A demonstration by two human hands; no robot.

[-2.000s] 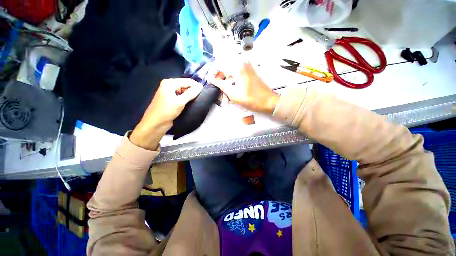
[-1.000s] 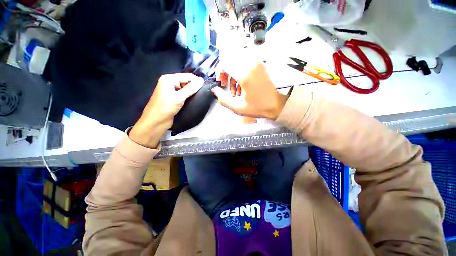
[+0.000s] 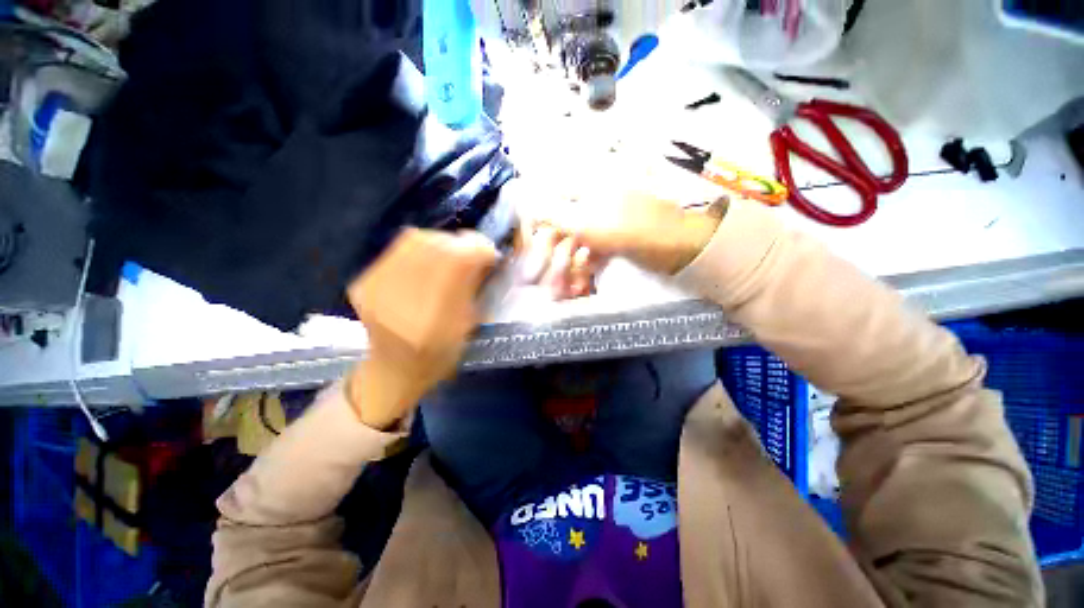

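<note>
A dark garment (image 3: 250, 166) lies heaped on the white table left of the machine needle area. A shinier, wrinkled part of it reaches toward my hands. My left hand (image 3: 422, 297) is blurred, with curled fingers, just below the garment's right end. My right hand (image 3: 606, 244) is beside it, palm side down with bent fingers, washed out by bright light. What either hand grips is hidden or too blurred to tell. The machine's metal parts (image 3: 594, 65) stand above my hands; the needle point is lost in glare.
Yellow-orange thread snips (image 3: 743, 181) and red-handled shears (image 3: 850, 160) lie to the right. A light-blue plate (image 3: 452, 65) stands left of the machine head. Small black parts (image 3: 969, 157) lie far right. A ruler strip (image 3: 594, 337) runs along the table's front edge. Blue crates (image 3: 1010, 416) are below.
My left hand has moved down toward the table edge, and the dark flap between my hands no longer shows. My right hand has moved slightly down. More of the shiny cloth is visible.
</note>
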